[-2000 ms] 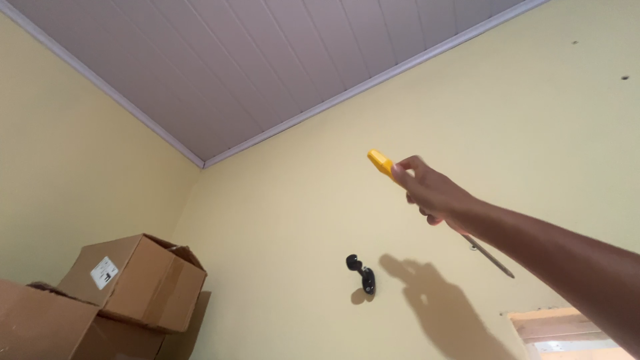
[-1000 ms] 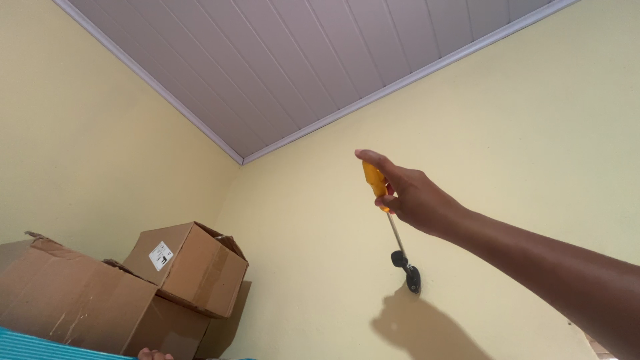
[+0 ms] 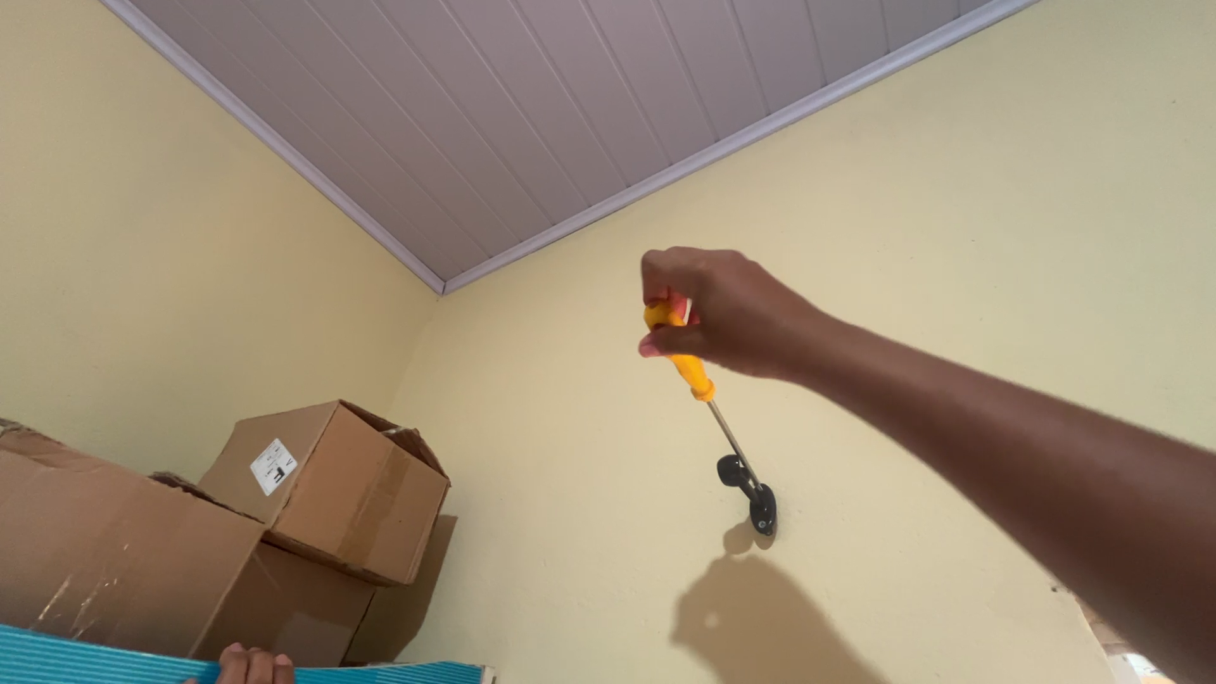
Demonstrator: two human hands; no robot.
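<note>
My right hand [image 3: 727, 309] grips the yellow handle of a screwdriver [image 3: 691, 372], fingers around its upper end. The metal shaft slants down to a small black wall bracket [image 3: 763, 510] on the yellow wall; the tip meets or overlaps the bracket's base, though actual contact cannot be told. A round black knob stands out at the bracket's upper left, and a screw head shows low on its base. At the bottom left, the fingertips of my left hand [image 3: 255, 667] rest over the edge of a turquoise ribbed surface [image 3: 399, 673]; the remainder of that hand is hidden.
Several cardboard boxes [image 3: 104, 541] are stacked at the lower left, the top box [image 3: 328, 484] bearing a white label. A panelled ceiling [image 3: 570, 85] meets the walls above. Part of a wooden frame [image 3: 1100, 622] shows at the lower right.
Two seconds ago the screwdriver's shaft pointed down to the right, away from the bracket; now it points at the bracket. My left fingertips and the turquoise surface have come into view.
</note>
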